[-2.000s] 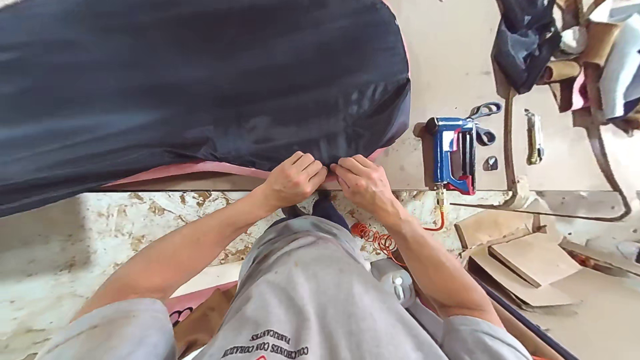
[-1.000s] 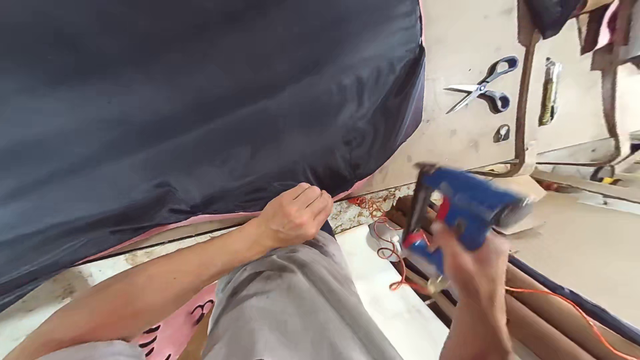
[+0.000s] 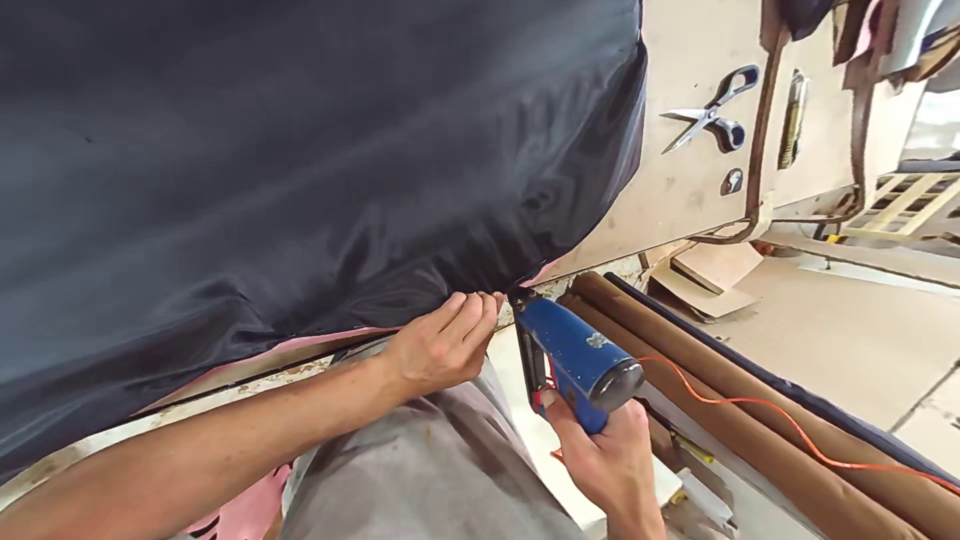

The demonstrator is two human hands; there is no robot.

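Observation:
Dark, shiny fabric [image 3: 337, 150] covers a large padded piece with a pink layer showing along its near edge. My left hand [image 3: 446, 341] pinches the fabric at that edge, fingers bunched together. Just right of those fingertips, the nose of a blue pneumatic staple gun [image 3: 574, 349] meets the fabric edge. My right hand [image 3: 607, 457] grips the staple gun by its handle, with the thumb near the red trigger part. An orange air hose [image 3: 757, 405] runs off to the right.
Scissors [image 3: 709, 116] with dark handles lie spread on the tabletop [image 3: 675, 202], near a small dark object [image 3: 732, 181] and a utility knife [image 3: 792, 120]. Brown rolls [image 3: 720, 390] lean below the table at right. Cardboard pieces [image 3: 712, 277] and a wooden slatted frame [image 3: 911, 202] are farther right.
My right hand, at the fabric edge two seconds ago, took the staple gun from the tabletop and has brought it to the edge beside my left hand. My left hand still pinches the fabric.

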